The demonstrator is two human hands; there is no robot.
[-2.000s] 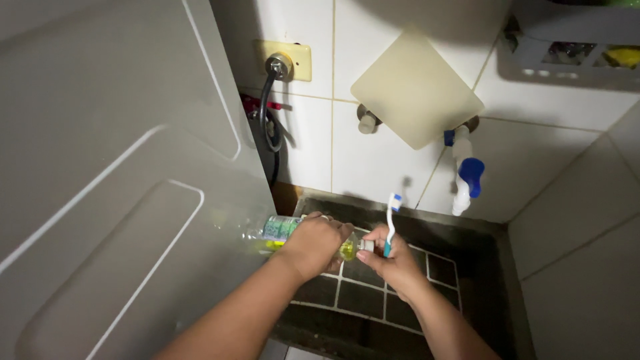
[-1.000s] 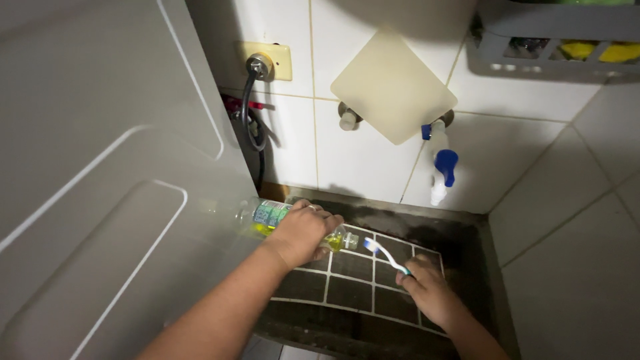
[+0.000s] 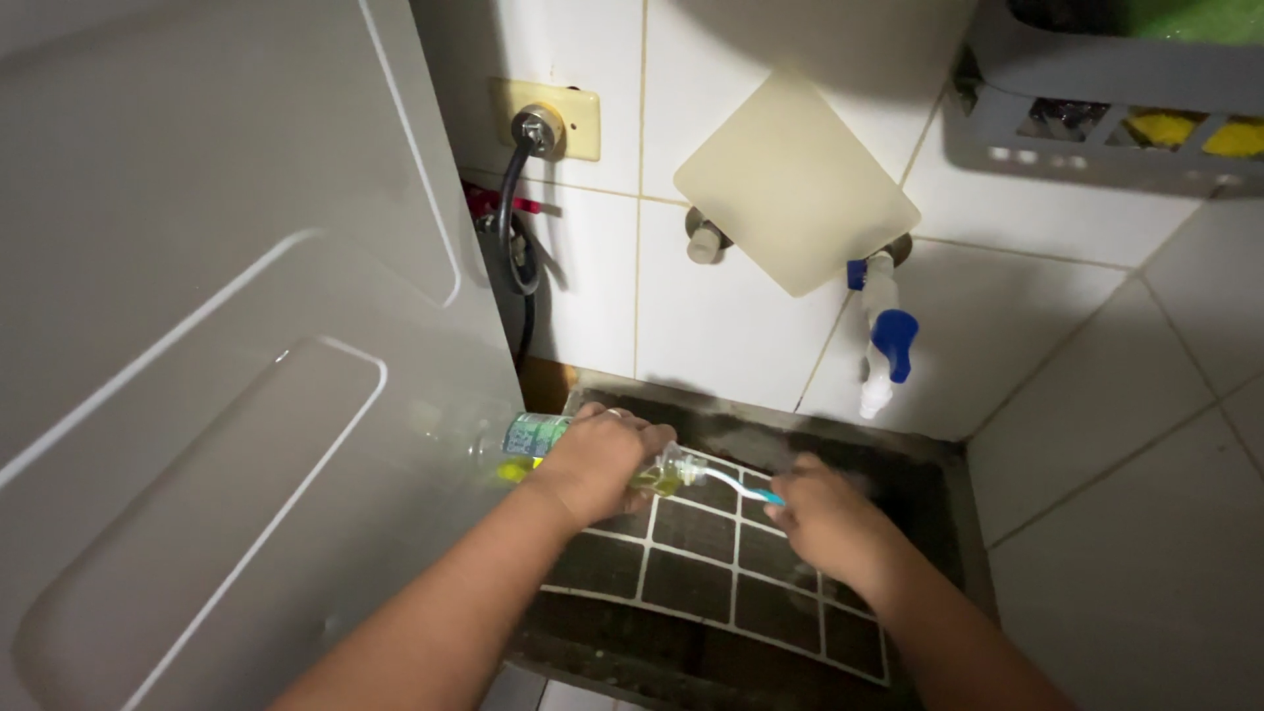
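Observation:
My left hand (image 3: 597, 464) grips a clear plastic bottle (image 3: 538, 434) with a green label and some yellow liquid inside. The bottle lies nearly on its side, its uncapped neck pointing right. In my right hand (image 3: 825, 509) is the teal end of a white and teal toothbrush (image 3: 731, 482). The brush's head is at the bottle's mouth; whether it is inside cannot be told. Both hands are above a white wire grid (image 3: 736, 568) over a dark basin (image 3: 938, 513).
A grey appliance panel (image 3: 247, 247) stands close on the left. On the tiled wall are a plugged-in socket (image 3: 583, 123), a beige square plate (image 3: 795, 188), a capped pipe outlet (image 3: 704, 242) and a white tap with a blue handle (image 3: 894, 341). A grey basket (image 3: 1106, 74) hangs upper right.
The toothbrush was upright in my right hand, then tilted toward the bottle; now its head meets the bottle's mouth. The whitish piece seen earlier by my right fingers no longer shows.

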